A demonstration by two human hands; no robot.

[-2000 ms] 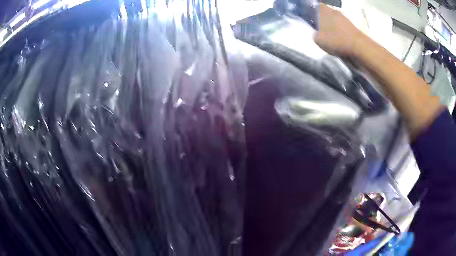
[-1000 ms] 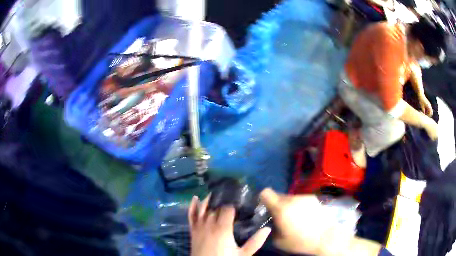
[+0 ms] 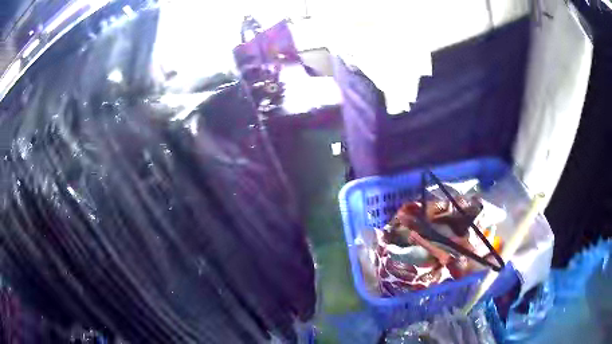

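Observation:
Dark garments in shiny clear film (image 3: 154,201) hang in a dense row over the left half of the view, with white glare streaks running down the film. Their tops run up toward the upper left, and no hanger hooks can be made out. Neither my left hand nor my right hand is in the picture. At the bottom edge, right of centre, some crumpled clear film (image 3: 443,330) shows, cut off by the frame.
A blue slotted basket (image 3: 402,304) stands on the green floor (image 3: 335,269), holding mixed brownish scraps and a black hanger (image 3: 463,252). A pale pole leans past its right side. Blue plastic sheeting (image 3: 577,299) lies at the lower right. Dark cloth (image 3: 470,101) hangs behind the basket.
The view has swung from the floor and a seated person back to the bagged garments. Both hands, seen around a dark bundle a second ago, are out of the picture.

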